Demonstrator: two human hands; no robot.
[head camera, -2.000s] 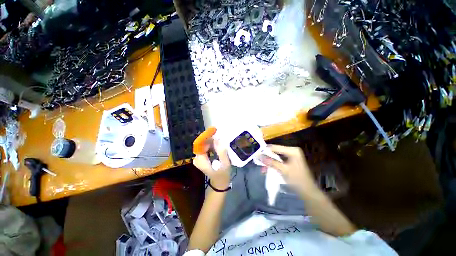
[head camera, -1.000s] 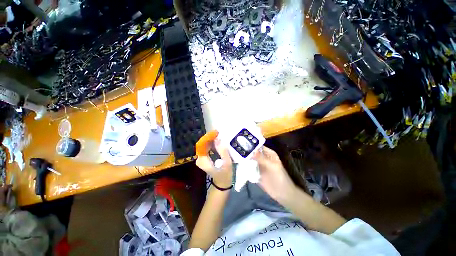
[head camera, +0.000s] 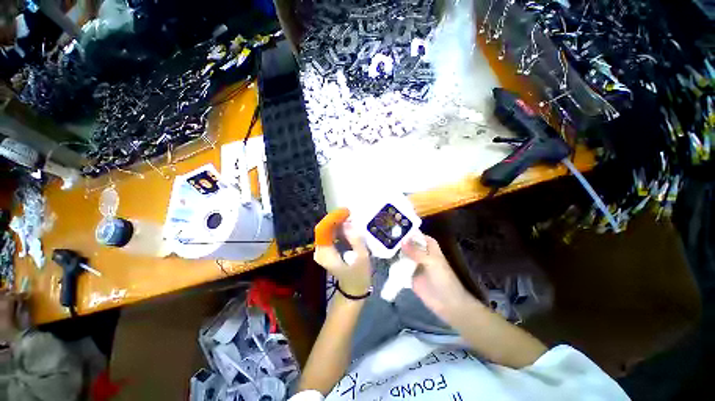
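Observation:
A white camera housing (head camera: 375, 247) with a dark square face is held over my lap at the bench edge, face up towards me. My left hand (head camera: 345, 258) grips its left side; a bright orange covering shows on one finger. My right hand (head camera: 430, 274) is at the housing's lower right and holds a limp white cloth or tissue (head camera: 398, 280), which hangs down below the housing. The fingertips of both hands are partly blurred by glare.
A black parts tray (head camera: 292, 168) and stacked white housings (head camera: 223, 227) stand left. Small white parts (head camera: 353, 117) lie behind. A black glue gun (head camera: 524, 141) with a translucent stick is right; a smaller one (head camera: 69, 278) is far left. A carton below holds white housings (head camera: 239, 345).
The white cloth has shifted beside and below the housing with my right hand. The housing has turned and moved slightly right. The bench items have shifted slightly right in view.

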